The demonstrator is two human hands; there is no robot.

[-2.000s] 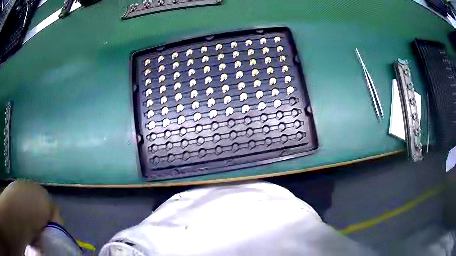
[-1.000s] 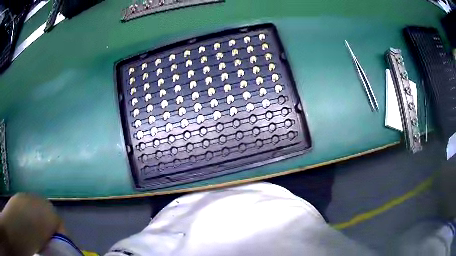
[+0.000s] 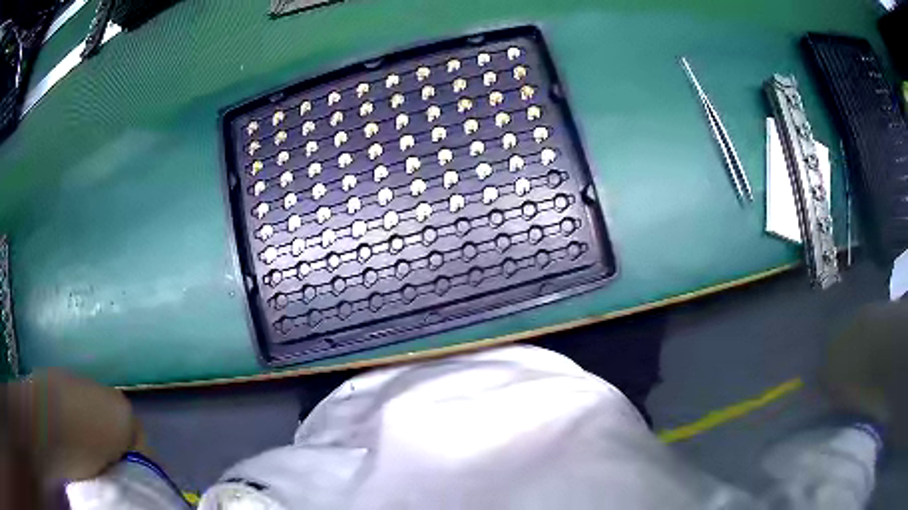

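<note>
The black component tray [image 3: 428,317] lies tilted slightly on the green bench in front of me. Small pale gold round components [image 3: 374,151] fill its upper rows; the pockets of the lower rows are empty. My left hand [image 3: 70,428] is blurred at the lower left, below the bench edge and away from the tray; its fingers cannot be made out. My right hand [image 3: 868,361] is a dark blur at the right edge, below the bench edge; its fingers and anything in it cannot be made out.
Silver tweezers [image 3: 717,129] lie right of the tray. A fixture bar [image 3: 808,189] lies over white paper [image 3: 782,194], beside a spare black tray [image 3: 864,139]. Another bar [image 3: 7,309] is at the left edge, and one [image 3: 299,5] is cut off at the top.
The view has shifted, so the tray and bars sit higher and the top bar is mostly cut off. My right hand and sleeve have come further into view at the right. The tray's contents look unchanged.
</note>
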